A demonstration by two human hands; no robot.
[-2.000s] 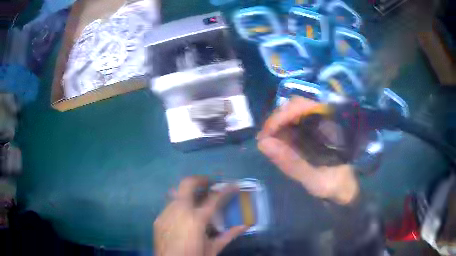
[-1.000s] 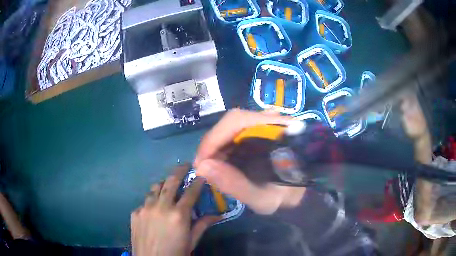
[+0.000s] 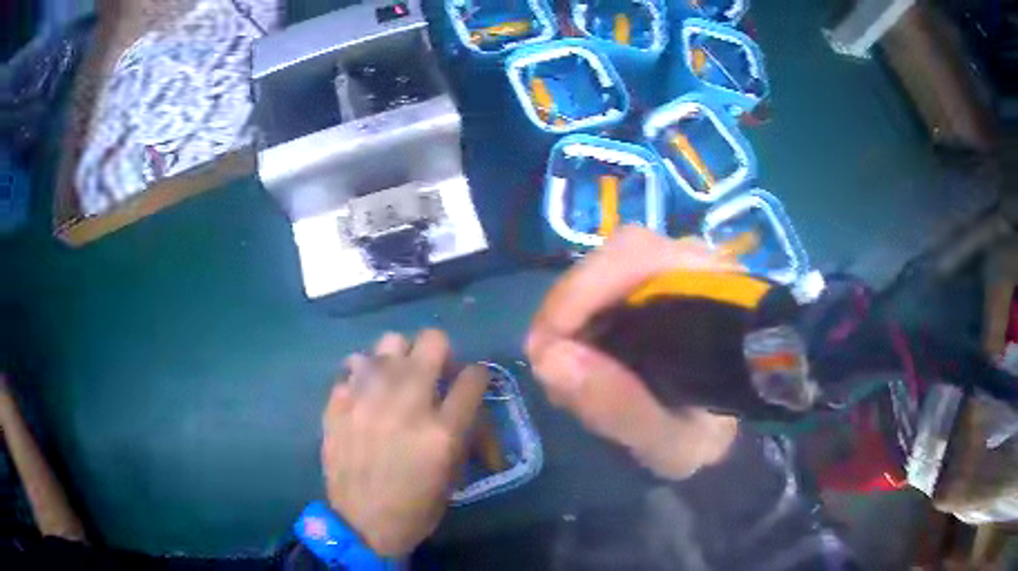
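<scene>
A blue housing (image 3: 508,441) with a white frame around its rim and a yellow-orange part inside lies on the green bench at lower middle. My left hand (image 3: 391,441) holds it at its left side, fingers over the rim. My right hand (image 3: 625,357) is closed around the dark electric screwdriver (image 3: 698,340) with a yellow-orange patch, held to the right of and above the housing. The screwdriver tip is hidden by my right hand or too blurred to see. The silver-grey screw feeder (image 3: 363,156) stands ahead of my left hand.
Several blue housings with white rims (image 3: 603,195) stand right of the feeder. A carton tray (image 3: 167,195) of white frames (image 3: 167,100) is at upper left. Another person's arm (image 3: 34,468) shows at the left edge. A red item (image 3: 860,452) and a white-edged object (image 3: 932,441) are at lower right.
My right hand and the screwdriver have moved right and away from the housing since one second ago. The blurred bar across the right side has gone. The view has shifted slightly.
</scene>
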